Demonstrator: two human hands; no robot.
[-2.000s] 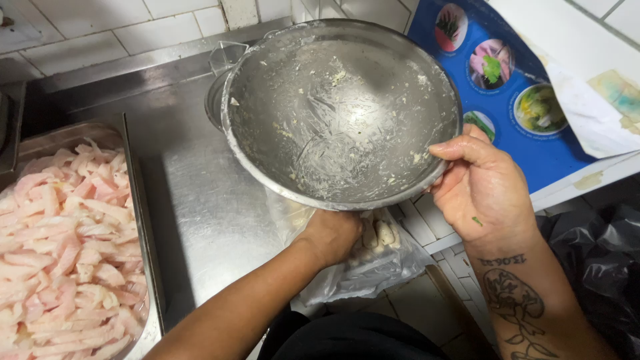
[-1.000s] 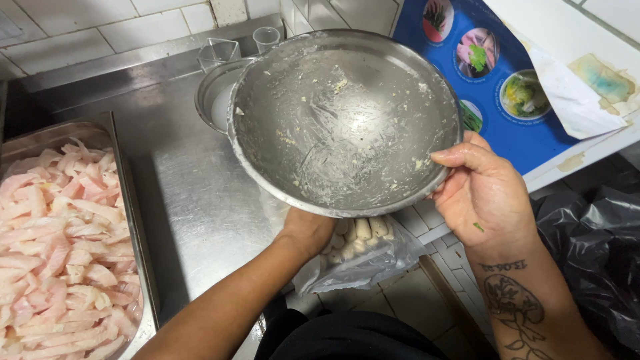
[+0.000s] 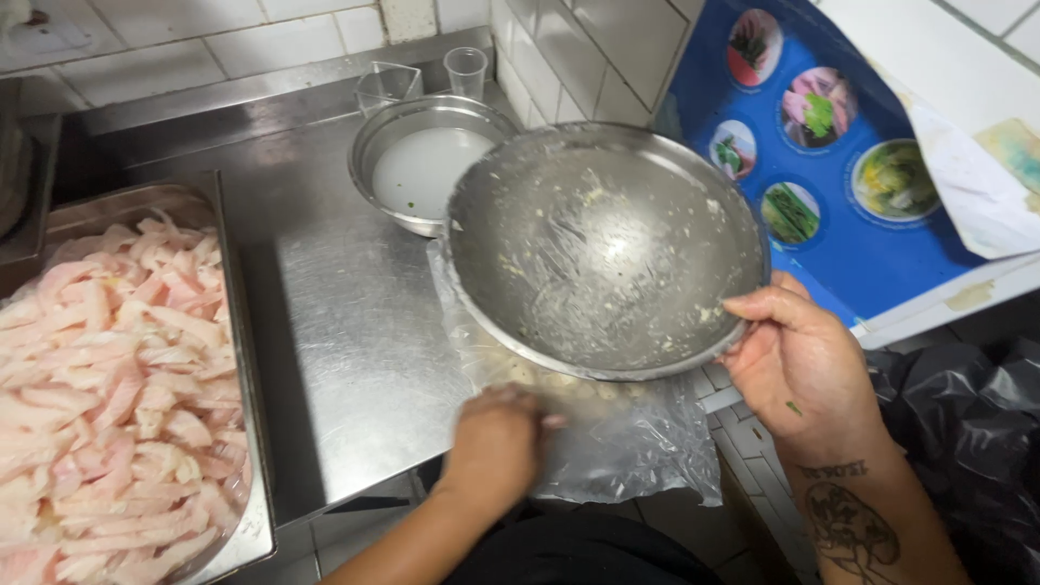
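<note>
My right hand (image 3: pixel 800 357) grips the right rim of a large metal mixing bowl (image 3: pixel 601 244), thumb on the edge. Its tilted inside faces me and has whitish residue stuck to it. Below the bowl lies a clear plastic bag (image 3: pixel 626 463) with pale pieces in it, partly hidden by the bowl and hanging over the counter's front edge. My left hand (image 3: pixel 504 439) is at the bag's left side, blurred, its fingers curled; whether it grips the plastic I cannot tell.
A metal tray (image 3: pixel 252 455) of pale raw meat strips (image 3: pixel 122 390) is on the left of the steel counter (image 3: pixel 357 325). Behind the large bowl are a smaller bowl (image 3: pixel 431 171) of cloudy liquid and a clear plastic cup (image 3: pixel 465 73). A blue poster (image 3: pixel 707 97) and black plastic (image 3: pixel 967 414) are at right.
The large bowl no longer covers much of the smaller bowl, which now shows with its cloudy liquid. My left hand has come out from under the large bowl's rim. My right hand keeps its hold.
</note>
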